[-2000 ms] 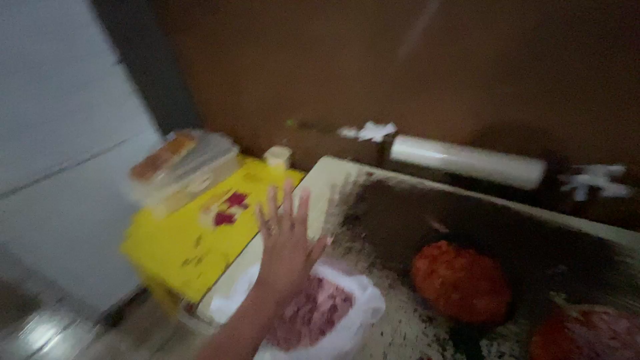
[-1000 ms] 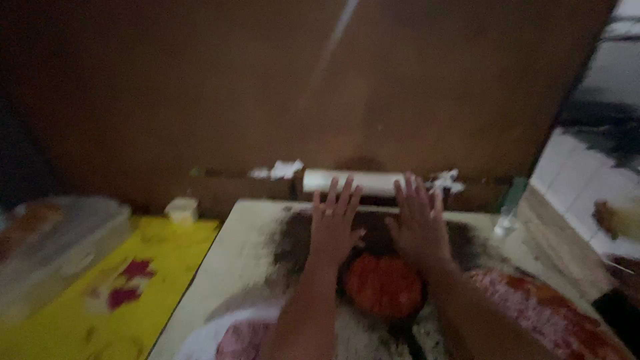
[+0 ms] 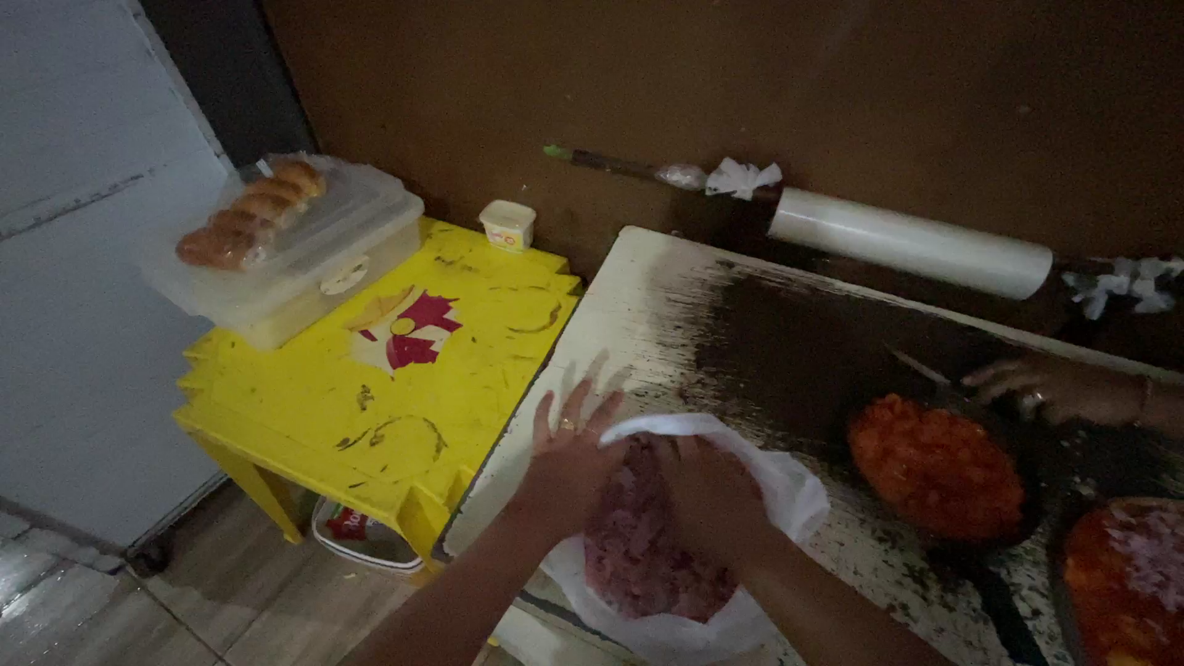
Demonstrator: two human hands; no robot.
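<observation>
A white plastic bag (image 3: 786,495), its mouth spread wide, lies on the worn table (image 3: 638,305) and holds chopped reddish-purple food (image 3: 638,546), perhaps meat or onion. My left hand (image 3: 573,462) is at the bag's left rim with its fingers spread. Inside the bag, my right hand (image 3: 712,490) rests on the food, its fingertips partly hidden; whether they grip anything does not show. To the right is a dark pan of chopped red food (image 3: 934,467). Another person's hand (image 3: 1045,388) is just behind that pan, near a thin utensil (image 3: 916,365).
On the yellow plastic table (image 3: 499,351) stand a lidded clear box (image 3: 342,268) with bagged bread rolls (image 3: 264,213) on top, and a small tub (image 3: 508,225). A plastic roll (image 3: 911,242) hangs along the brown wall. A second dish of red food (image 3: 1110,573) is at lower right.
Both my hands have moved from above the red food's pan to the white bag. The other person's hand has come into view at the right. The view has swung left.
</observation>
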